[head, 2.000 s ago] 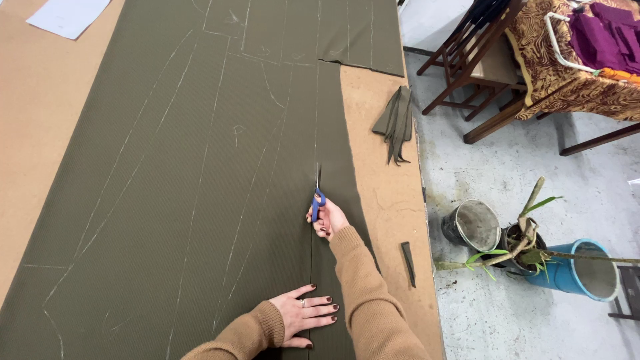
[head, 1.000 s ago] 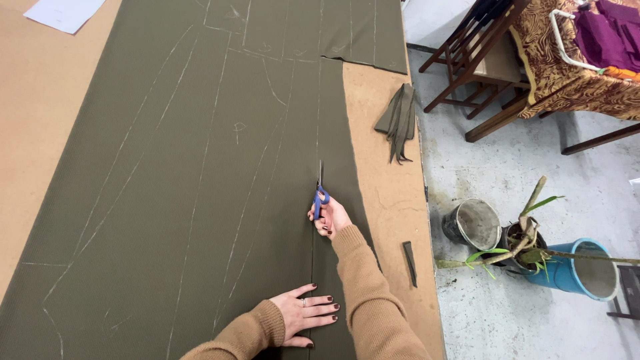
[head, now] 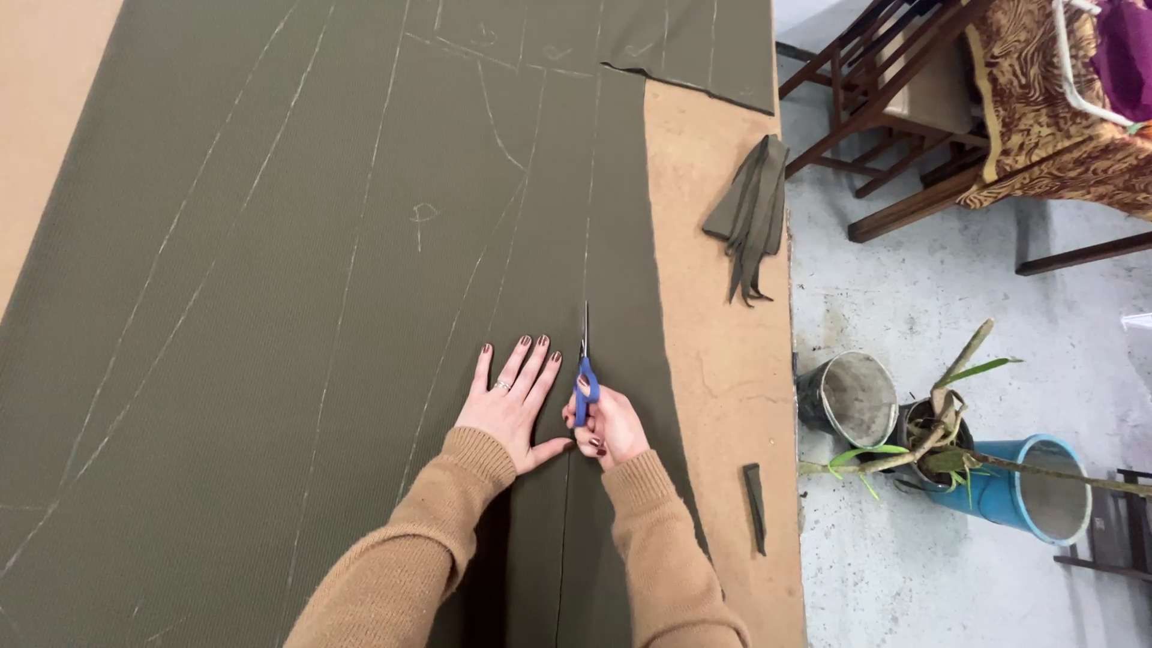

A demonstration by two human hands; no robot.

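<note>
Dark olive fabric (head: 387,297) with pale chalk lines lies spread over a brown board-topped table. My right hand (head: 609,421) grips blue-handled scissors (head: 585,382), whose blades point up along a long chalk line. Behind the scissors, a cut line runs down the cloth between my forearms. My left hand (head: 517,396) rests flat on the fabric just left of the scissors, fingers spread, thumb reaching toward my right hand, with a ring on one finger. Whether the blades are apart cannot be told clearly.
On the table's (head: 720,396) right part lie a bundle of fabric strips (head: 754,211) and a small scrap (head: 754,508). Past its edge stand a grey bucket (head: 850,396), a potted plant (head: 940,432), a blue bucket (head: 1017,486), a wooden chair (head: 900,99) and a cloth-covered table (head: 1017,117).
My left hand has moved up the fabric, from well below the scissors to right beside them. My right hand still holds the scissors on the chalk line.
</note>
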